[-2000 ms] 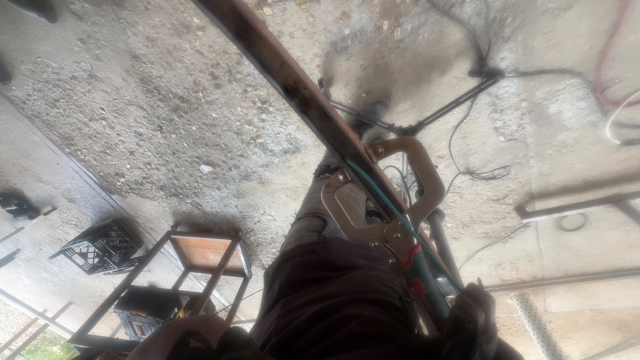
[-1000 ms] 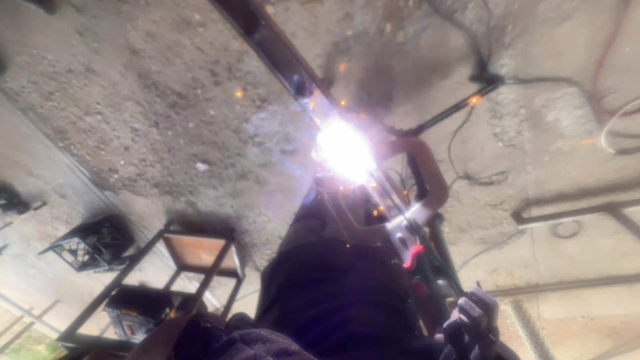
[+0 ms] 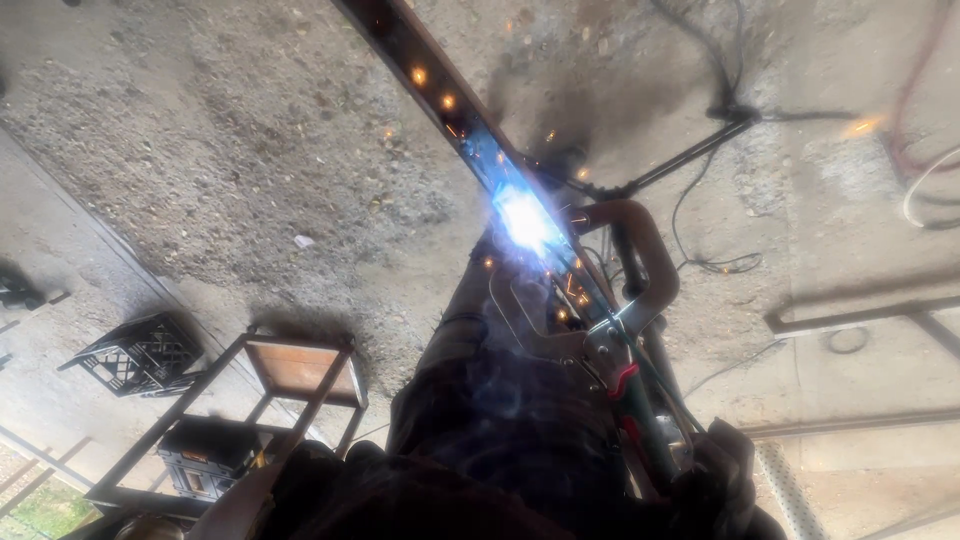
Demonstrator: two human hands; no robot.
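Note:
A long steel bar (image 3: 450, 97) runs diagonally down to the middle, where a bright welding arc (image 3: 529, 221) burns on it. Just below the arc, a locking C-clamp (image 3: 652, 262) with red and green on its handle sits across the bar. My dark-gloved right hand (image 3: 716, 472) has curled fingers beside the lower end of the clamp's handle. A thin line runs from near that hand up along the bar toward the arc; the hand's exact hold is hidden. Dark rounded shapes at lower left may be my left hand (image 3: 330, 465), but its fingers cannot be made out.
At lower left stand a steel frame (image 3: 176, 416) with a wooden panel (image 3: 300, 367), a black-and-grey case (image 3: 206, 457) and a black plastic crate (image 3: 142, 356). Cables (image 3: 731, 112) and a metal frame piece (image 3: 862, 319) lie on the rough ground at right. Sparks fly around the arc.
Two seconds ago there was no arc; it was burning one second ago and burns now, with sparks and some smoke. My right hand stays near the clamp's handle.

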